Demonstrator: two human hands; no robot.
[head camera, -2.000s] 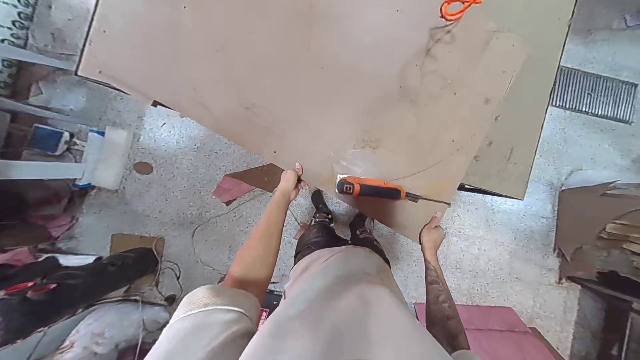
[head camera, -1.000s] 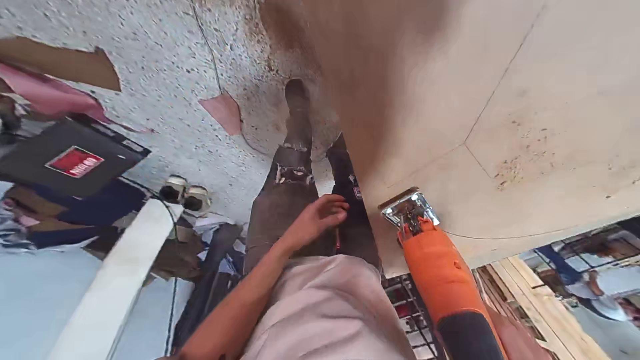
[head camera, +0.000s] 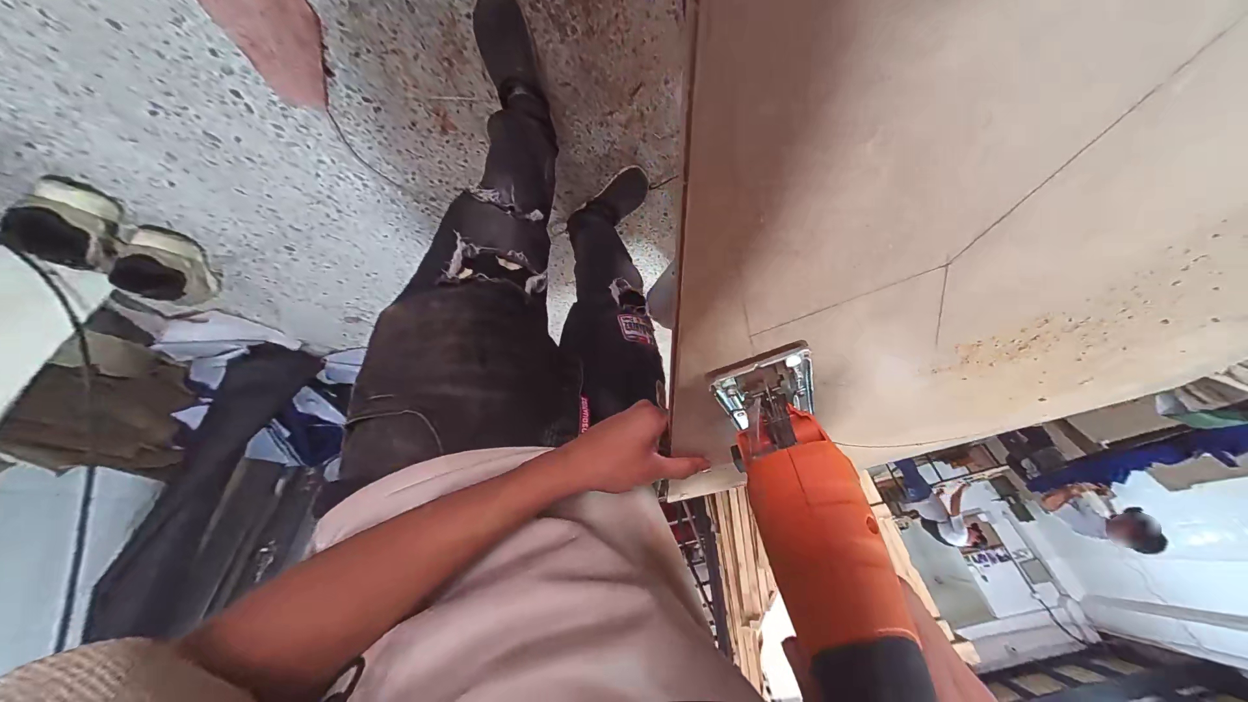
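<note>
An orange and black jigsaw rests its metal base plate on a large brown board, near the board's corner. My right hand is wrapped around the tool's body from behind, mostly hidden by it. My left hand is at the board's edge, just left of the base plate, with one digit on the top face and the others partly out of sight. Thin drawn lines run across the board and meet at an angle beyond the jigsaw. The blade cannot be made out.
My legs stand beside the board's edge on a speckled floor. A pair of shoes, piled cloth and a pink scrap lie to the left. Wooden strips are beyond the board's corner. Two people are in the right background.
The jigsaw lay on the board two seconds ago; one second ago it was upright at the board's edge. My left hand has moved from over my thigh to the edge. The view has swung strongly.
</note>
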